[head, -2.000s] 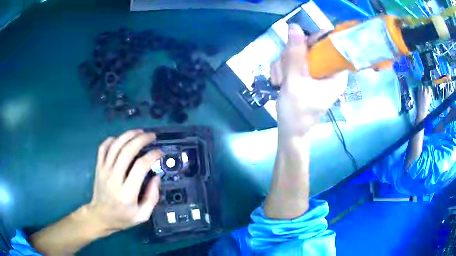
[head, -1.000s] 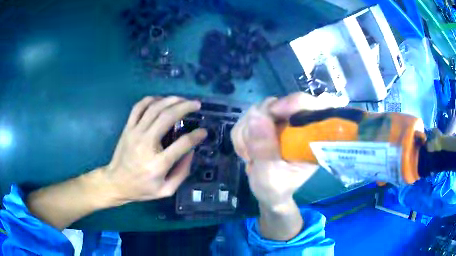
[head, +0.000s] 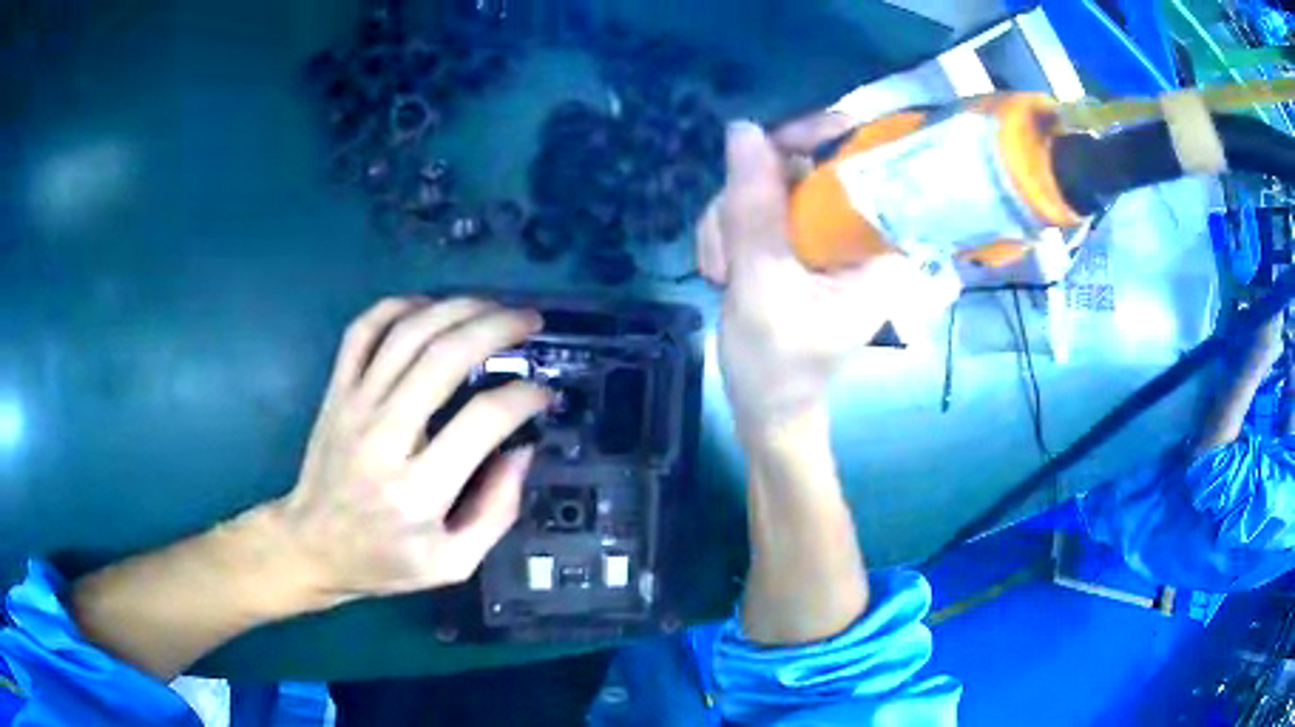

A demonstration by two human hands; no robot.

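A black housing point(head: 625, 518) with openings and two small white squares lies at the bench's near edge, in or on a dark block that I cannot tell apart from it. My left hand point(head: 412, 440) rests over the housing's left side, fingertips down inside its upper part; whether they hold a small part is hidden. My right hand point(head: 795, 305) is closed around the orange electric screwdriver point(head: 930, 185), up and right of the housing, in front of the screw feeder. The screwdriver's tip is hidden by my hand.
A loose heap of black ring parts point(head: 412, 121) and a denser heap of small black parts point(head: 625, 178) lie beyond the housing. The white-topped screw feeder point(head: 1044, 64) stands at upper right. Thin cables point(head: 1030, 369) lie right. Another person's blue sleeve point(head: 1193, 511) is at far right.
The screwdriver first came down beside the housing's right side, then moved back up and right toward the feeder. My left hand stays on the housing. The camera view has shifted.
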